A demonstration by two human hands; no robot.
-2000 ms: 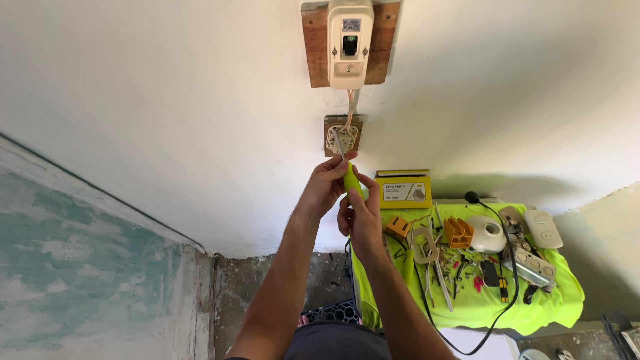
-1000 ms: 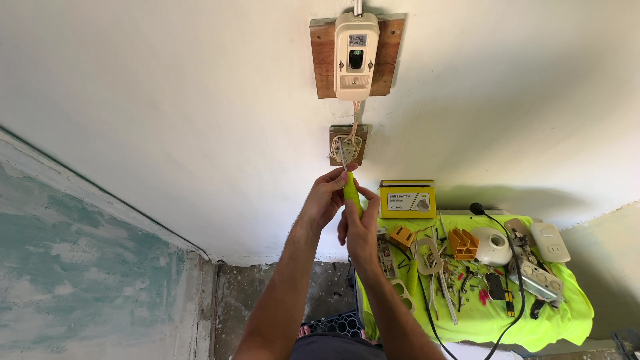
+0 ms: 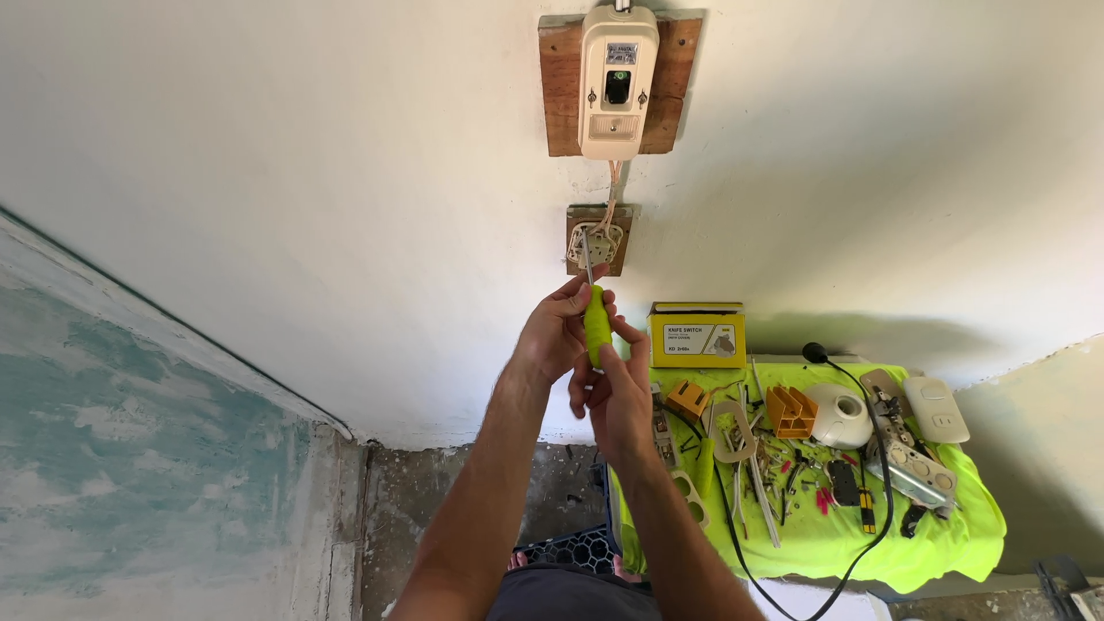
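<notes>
A screwdriver with a yellow-green handle (image 3: 597, 323) points up at an uncovered electrical outlet (image 3: 597, 246) on a small wooden block. Its tip is at the upper left part of the outlet. My left hand (image 3: 556, 328) steadies the front of the handle and the shank, with a finger close to the outlet's lower edge. The rear of the handle is in the fingers of my right hand (image 3: 617, 384). Pale wires (image 3: 611, 207) run from the outlet up to a cream switch housing (image 3: 618, 86), which is mounted on a wooden board (image 3: 561, 86).
At the right, a table under a bright yellow-green cloth (image 3: 931, 552) carries a yellow knife switch box (image 3: 697, 336), orange plastic parts (image 3: 789, 412), a white round fitting (image 3: 838, 416), an outlet cover (image 3: 936, 410) and scattered small parts. A black cable (image 3: 884, 483) loops over its front edge.
Both hands stay on the screwdriver at the outlet, its tip still at the outlet's upper left part. The view has shifted slightly.
</notes>
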